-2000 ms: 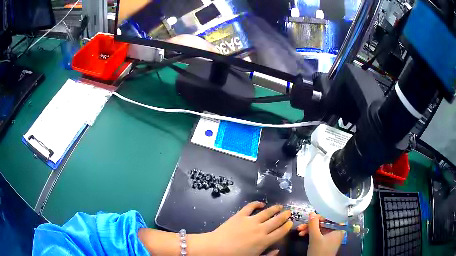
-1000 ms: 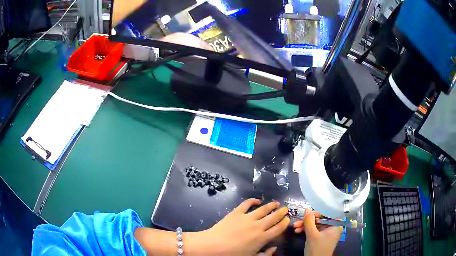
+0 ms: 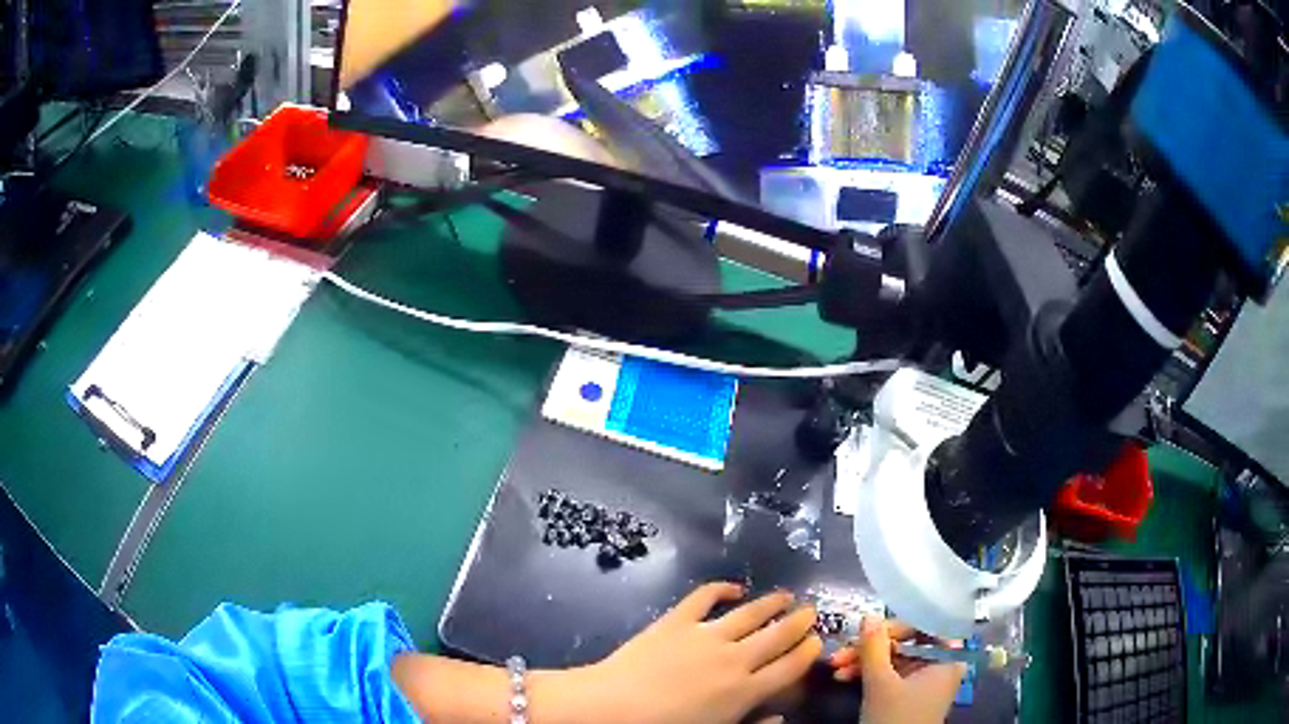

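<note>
Tiny silvery parts (image 3: 834, 620) lie on the black mat (image 3: 544, 622) between my fingertips, left of the ring light (image 3: 893, 555). My left hand (image 3: 714, 656) lies spread, palm down, with its fingertips at these parts; whether it pins one is too small to tell. My right hand (image 3: 901, 682) holds a thin tweezers-like tool (image 3: 926, 652) between thumb and fingers; its tip is hidden by the hand. The monitor (image 3: 664, 106) shows enlarged gold and silver parts, a large fingertip and a dark pointed shape.
A pile of black parts (image 3: 597, 530), a crumpled clear film (image 3: 778, 505) and a white-framed blue box (image 3: 643, 406) lie around the mat. The microscope tube (image 3: 1039, 424) stands right. A black tray (image 3: 1131, 637), red bins (image 3: 290, 173), clipboard (image 3: 184, 347) and white cable (image 3: 467, 324) surround it.
On the monitor, the dark pointed shape and the part beside it have shifted, and the marking no longer reads. My hands stay in nearly the same place.
</note>
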